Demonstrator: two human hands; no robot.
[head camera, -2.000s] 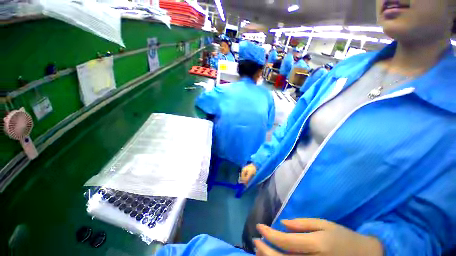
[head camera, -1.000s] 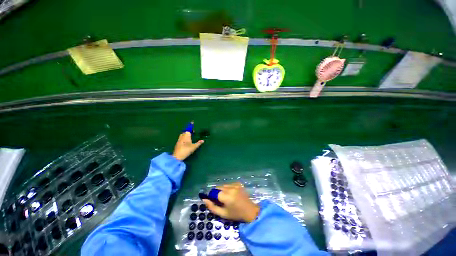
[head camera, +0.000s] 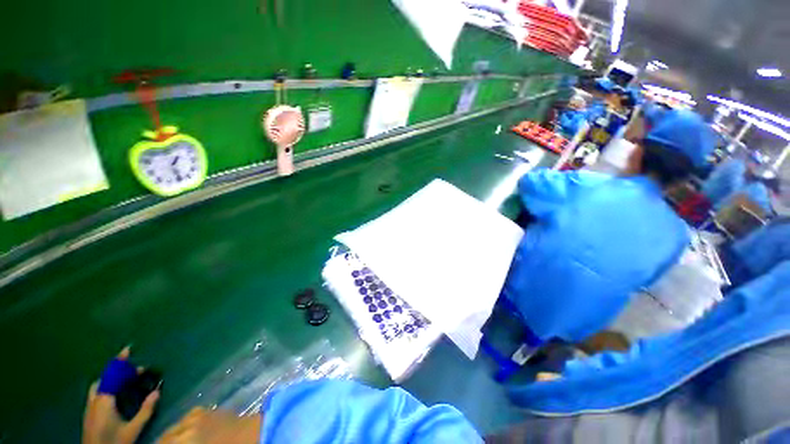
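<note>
My left hand (head camera: 108, 416), with a blue finger cot, is at the bottom left and grips a black round part (head camera: 139, 395). My right hand (head camera: 203, 427) is low beside it, blurred and cut off by the bottom edge; whether it holds anything cannot be told. Part of the clear near tray (head camera: 290, 381) shows beyond my right sleeve. Two black discs (head camera: 311, 307) lie touching on the green bench, left of the stacked trays with small dark discs (head camera: 381, 303).
A whitish cover sheet (head camera: 442, 251) lies over the tray stack. A person in a blue gown (head camera: 598, 251) sits close beyond it. Another blue sleeve (head camera: 676, 355) reaches in at the right. The green partition holds papers, an apple-shaped clock (head camera: 169, 162) and a pink fan (head camera: 284, 130).
The view has swung right, so the large-parts tray is out of the picture. My left hand, earlier reaching to the back of the bench, now holds a black part near my right hand.
</note>
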